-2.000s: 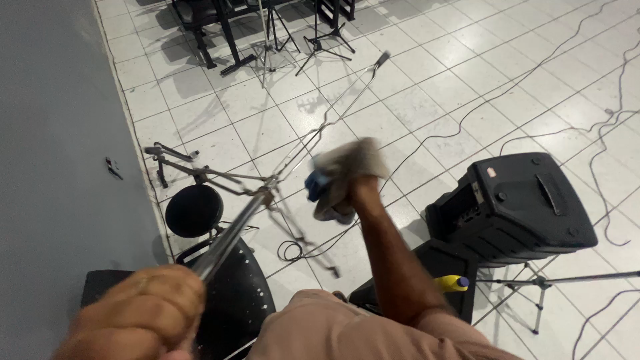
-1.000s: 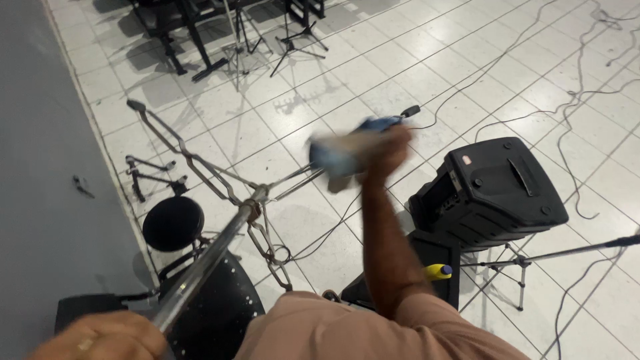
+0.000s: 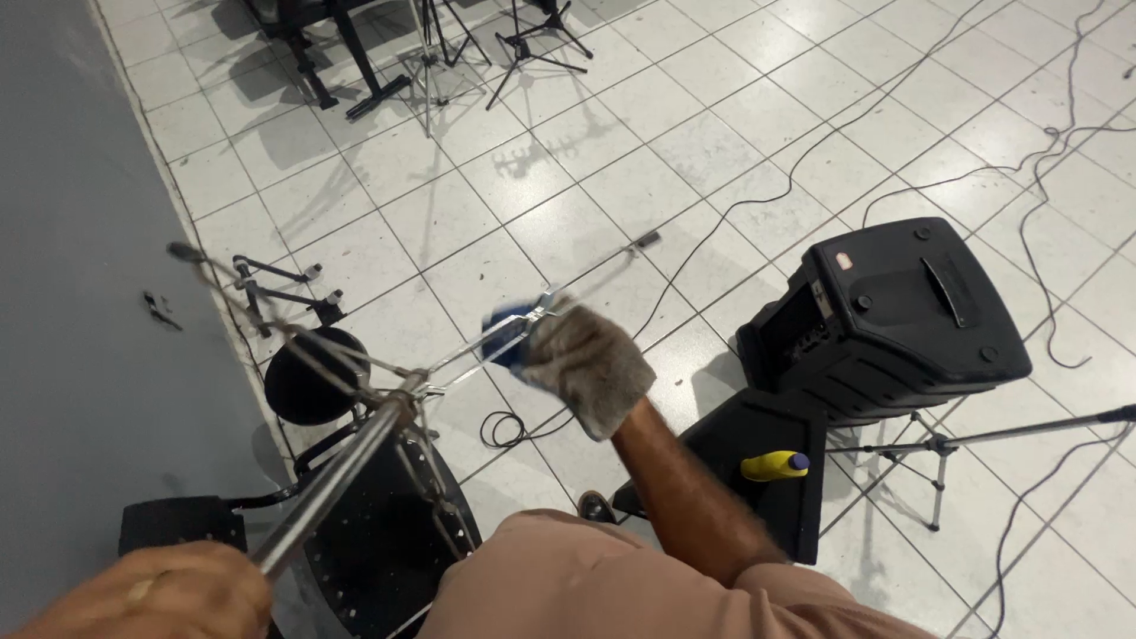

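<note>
At the lower left, my left hand point(image 3: 169, 590), with a ring on one finger, is closed around the metal tube of a tripod stand point(image 3: 337, 484). The stand is held tilted, its folding legs spread away from me and tipped with dark rubber feet. My right hand is hidden under a grey-brown cloth point(image 3: 590, 364), which covers it to the wrist. A blue part point(image 3: 508, 335) shows at the cloth's left edge; whether it is cloth or another thing I cannot tell. The cloth lies against one leg of the stand point(image 3: 537, 315), partway along it.
A black loudspeaker point(image 3: 923, 311) stands at the right, beside a black box point(image 3: 799, 524) bearing a yellow bottle point(image 3: 772, 466). Black chairs point(image 3: 382, 541) are at the lower left, near a grey wall point(image 3: 80, 266). Cables point(image 3: 790, 191) cross the tiled floor. More stands point(image 3: 524, 53) are at the top.
The stand's legs have turned between frames. The cloth in my right hand has moved down onto a leg. My left hand stays on the tube.
</note>
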